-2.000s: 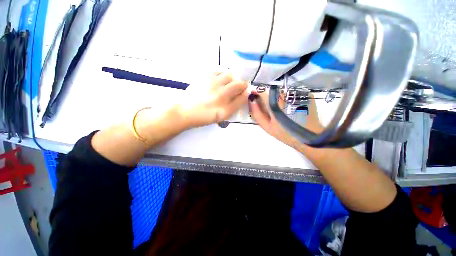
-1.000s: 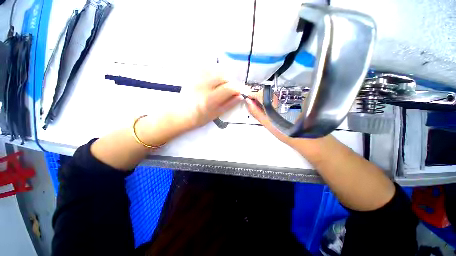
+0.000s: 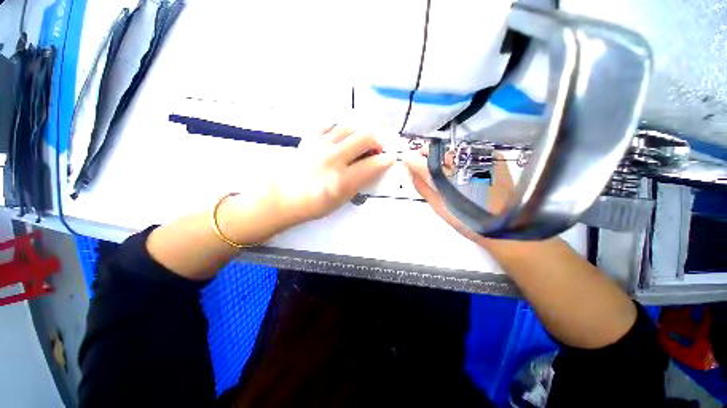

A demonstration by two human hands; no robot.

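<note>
A black strip (image 3: 239, 133) lies on the white table, running from the left to beneath or behind my left hand. My left hand (image 3: 331, 177) is left of the needle area with its thumb and fingertips pinched together at a pale strip, which is washed out against the table. My right hand (image 3: 438, 187) reaches under the shiny curved metal guard (image 3: 570, 127), its fingertips close to my left fingertips; the guard partly hides it. The presser foot area (image 3: 470, 157) is just right of the fingertips. What the right fingertips touch is too washed out to tell.
The white machine head (image 3: 478, 56) fills the upper right. Sewn pieces (image 3: 119, 103) lie at table left, beside a bundle of black strips (image 3: 32, 131). Stacked cut pieces (image 3: 622, 251) hang at the right. A scale (image 3: 383, 273) edges the table; blue crates (image 3: 235, 319) and red stools (image 3: 28, 271) stand below.
Over two seconds the view shifts left and back. Both hands stay at the needle area; their fingertips were together around a small dark bit and now are slightly apart.
</note>
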